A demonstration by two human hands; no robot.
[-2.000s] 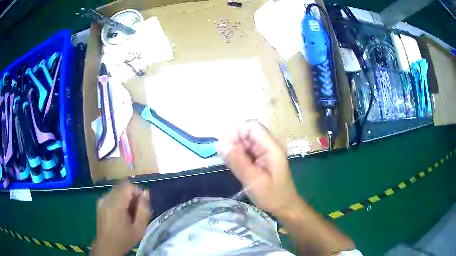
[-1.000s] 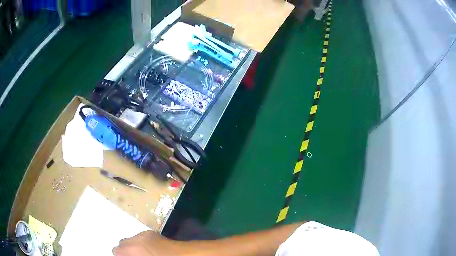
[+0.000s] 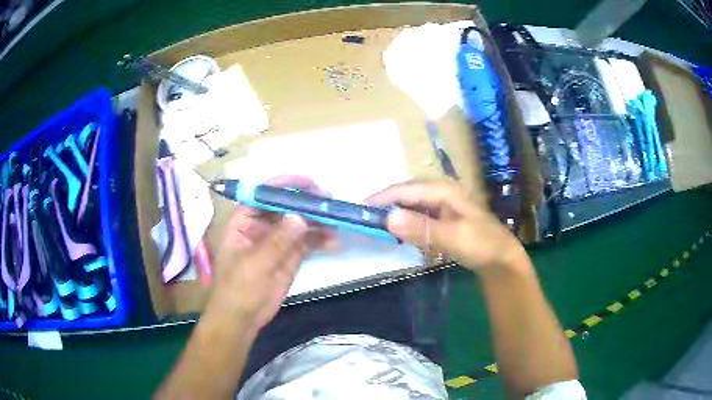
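A black and light-blue pen device (image 3: 312, 205) with a dark pointed tip is held level above the white paper sheet (image 3: 343, 152), its tip towards the left. My left hand (image 3: 269, 242) grips it from below around its front half. My right hand (image 3: 441, 223) grips its rear end, with fingers and thumb around it. The rear end is partly hidden by my right fingers. Both hands are bare and slightly blurred.
Cardboard tray rim (image 3: 312, 23). At tray left: a pink and black unit (image 3: 173, 215), a round white cup (image 3: 187, 78). At tray right: a blue tool (image 3: 485, 101), tweezers (image 3: 441, 148). Blue bin of units (image 3: 117, 226) far left; parts tray (image 3: 595, 141) right.
The view has swung back from the right side to the tray. The black and light-blue device, lying on the paper two seconds ago, is now raised in both hands.
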